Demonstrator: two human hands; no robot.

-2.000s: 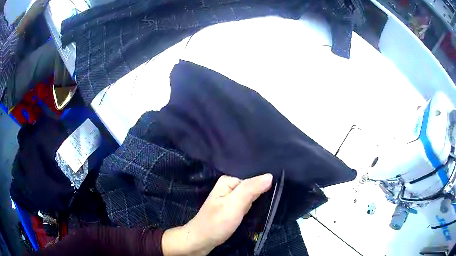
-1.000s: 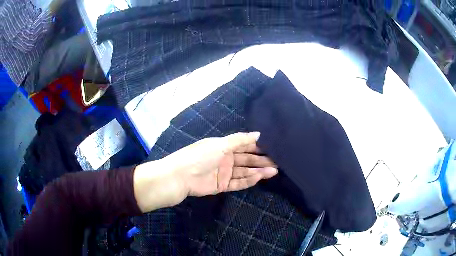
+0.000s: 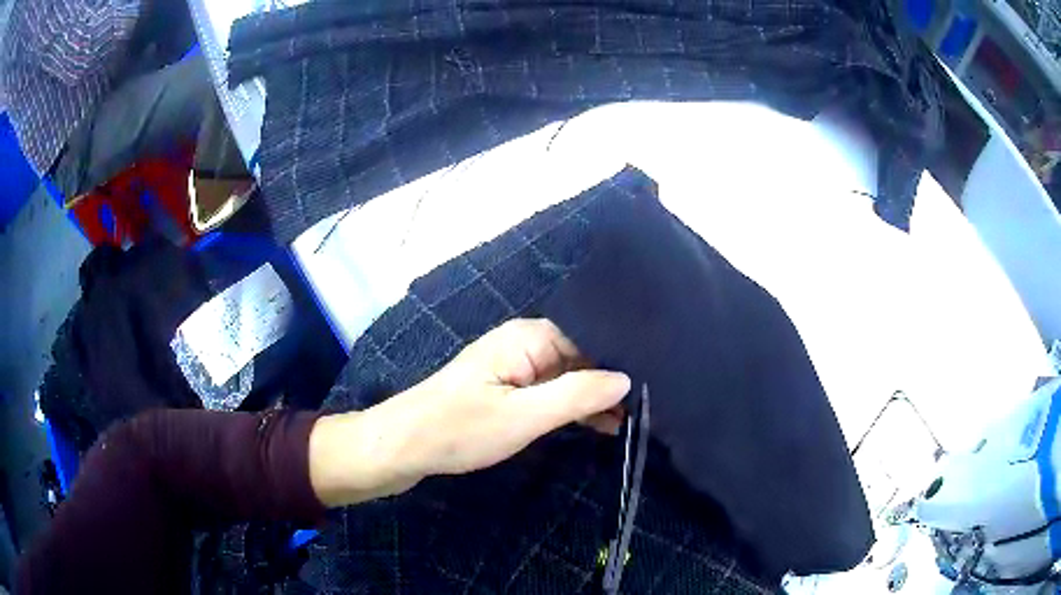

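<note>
A plain dark lining piece (image 3: 733, 360) lies over a dark checked panel (image 3: 465, 296) on the white table. My left hand (image 3: 477, 407) comes in from the left and pinches the lining's left edge between thumb and curled fingers. Scissors (image 3: 631, 494) show as long thin blades pointing up from the bottom edge, slightly apart, tips close to my left thumb. The scissors' handles are out of the picture. My right hand is not in view.
A long pile of checked pieces (image 3: 500, 81) lies along the table's far edge. The white sewing machine (image 3: 1001, 488) stands at lower right. A dark bundle with a pale paper (image 3: 239, 320) is at left, beside red-and-blue things.
The lining and checked panel have been spread out further. My left hand was flat and palm-up a second ago and now pinches the lining. The scissor blades have moved up and left, towards my thumb.
</note>
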